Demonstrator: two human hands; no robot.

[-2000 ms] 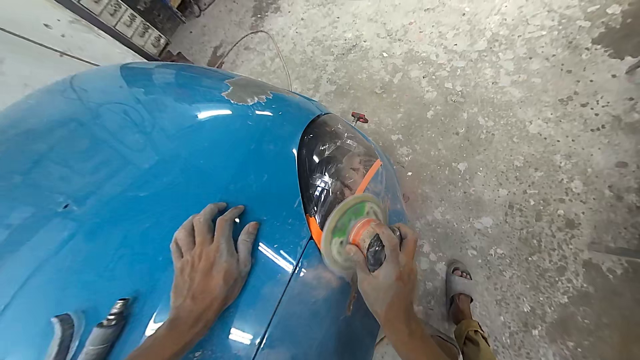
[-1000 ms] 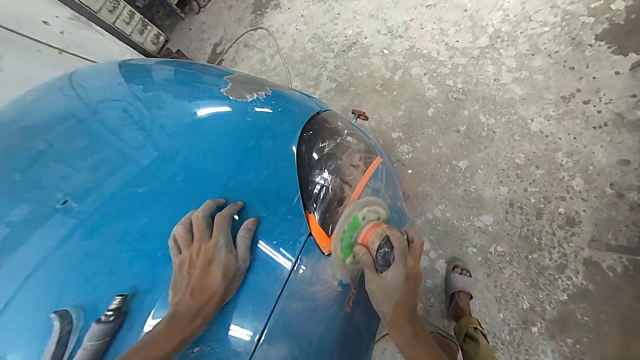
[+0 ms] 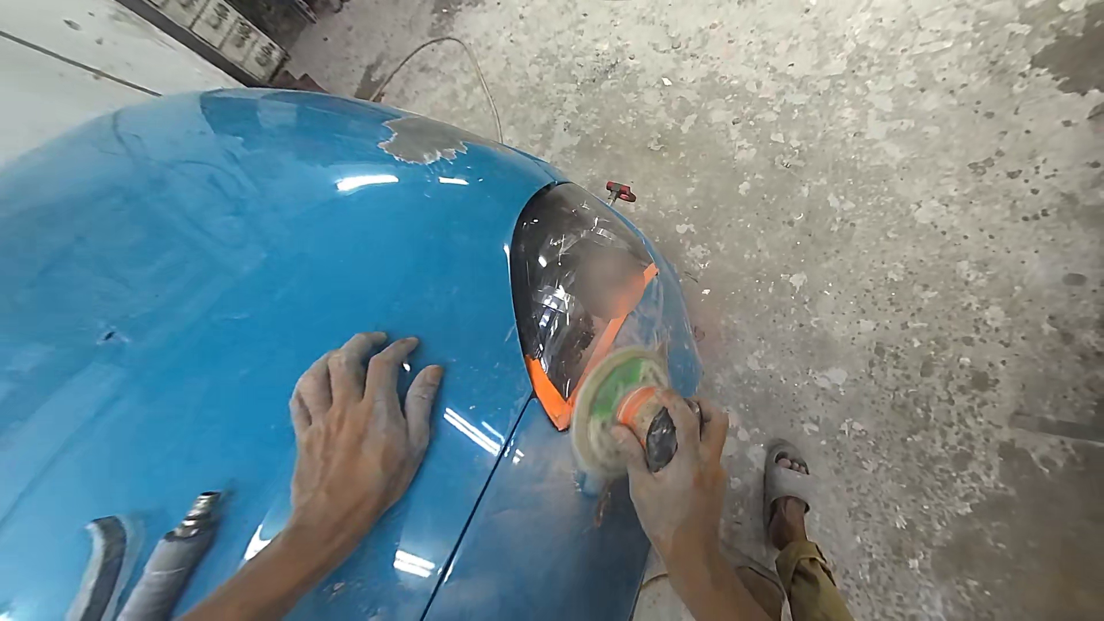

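My right hand (image 3: 681,466) grips the head of a round disc sander (image 3: 621,405), its pad against the blue fender (image 3: 552,517) just below the headlight (image 3: 573,276). Orange masking tape (image 3: 614,332) edges the lower side of that headlight. Flat on the blue car hood (image 3: 259,302), left of the headlight, rests my left hand (image 3: 362,423), dusty, fingers slightly spread and nothing in it. How the sander's far side meets the panel is hidden.
Two grey tool parts, one a handle with a metal fitting (image 3: 177,552), lie on the hood at lower left. A bare grey patch (image 3: 423,140) marks its front edge. Beyond are a red-handled item (image 3: 619,191), a hose (image 3: 474,65) and speckled concrete floor (image 3: 862,216). A sandalled foot (image 3: 787,487) stands right.
The sander in my right hand has shifted slightly about the headlight's lower corner. My left hand has stayed on the hood.
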